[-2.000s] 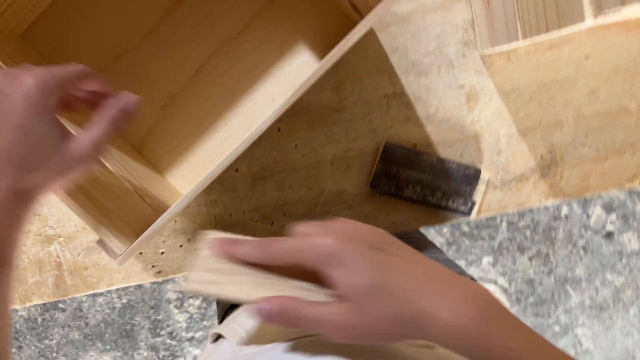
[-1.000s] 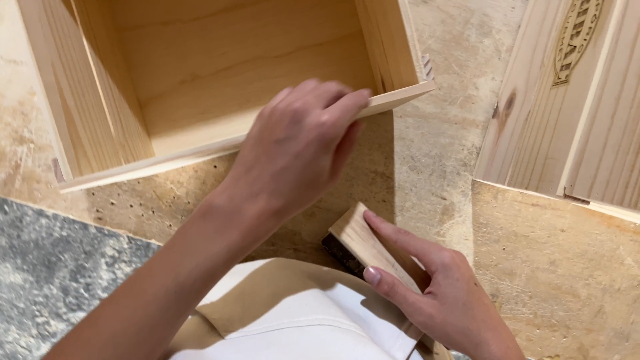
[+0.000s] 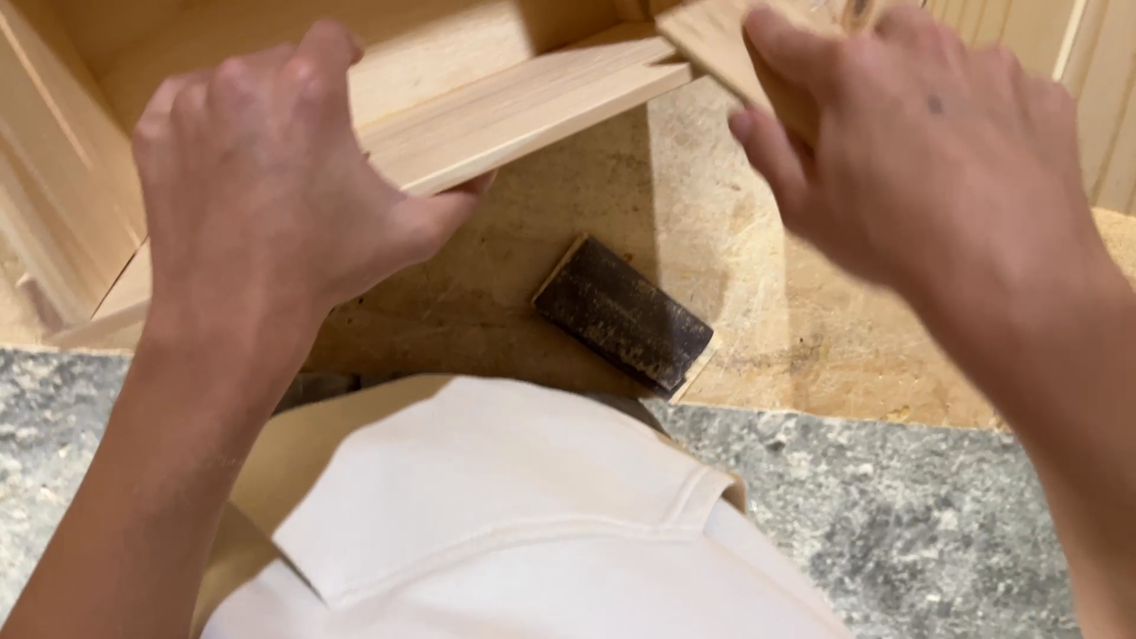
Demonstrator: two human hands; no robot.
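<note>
An open wooden box (image 3: 444, 67) with a plywood bottom lies at the upper left. My left hand (image 3: 257, 177) grips its near wall, the thumb below the edge and the fingers over the inner side. In my right hand (image 3: 887, 124) is a flat wooden block (image 3: 723, 40), its end against or just above the box's near right corner; whether they touch I cannot tell. A sanding block (image 3: 626, 311) with a dark, worn abrasive face up lies on the plywood worktop between my forearms.
The plywood worktop (image 3: 852, 337) ends in a near edge above a mottled grey floor (image 3: 896, 497). Another pine piece (image 3: 994, 35) with grooved boards stands at the upper right. My light clothing (image 3: 497, 497) is close to the worktop edge.
My right hand, low by the worktop edge a second ago, is now up at the box's corner with the wooden block. The dark sanding block lies free of my hands. My left hand remains on the near wall.
</note>
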